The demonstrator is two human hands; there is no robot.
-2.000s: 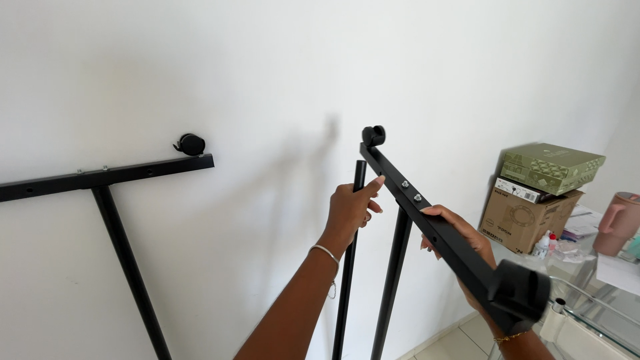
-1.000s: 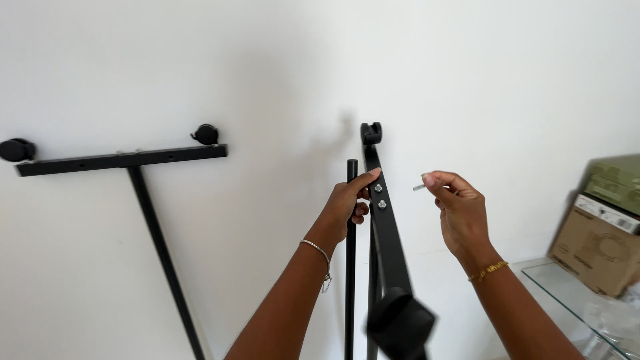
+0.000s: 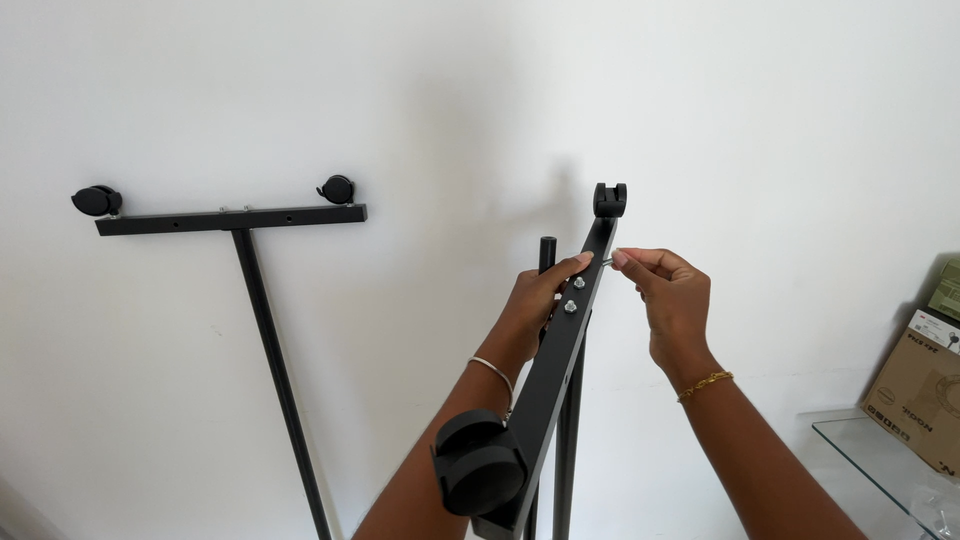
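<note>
My left hand [image 3: 536,300] grips a black metal crossbar [image 3: 559,352] near its far end, thumb on its upper face and fingers by a loose-looking upright black tube [image 3: 548,251]. Between its fingertips my right hand [image 3: 667,300] pinches a small silver bolt [image 3: 608,262], its tip at the bar's right side face. Whether the tip is inside a hole cannot be told. Two silver nuts [image 3: 575,294] on bolt ends stand on the bar's upper face. One black caster [image 3: 610,200] is at the far end, another black caster [image 3: 480,463] at the near end. A black leg tube [image 3: 570,442] runs down from the bar.
A second black T-shaped frame [image 3: 274,360] with two casters leans at the white wall on the left. At the right edge, a cardboard box [image 3: 919,394] and a green box [image 3: 947,291] stand by a glass tabletop [image 3: 862,450], with clear plastic packaging [image 3: 937,502] at its lower edge.
My right hand was on the crossbar, then held the bolt away from it; now the bolt is at the bar's side. The crossbar's near end has swung left.
</note>
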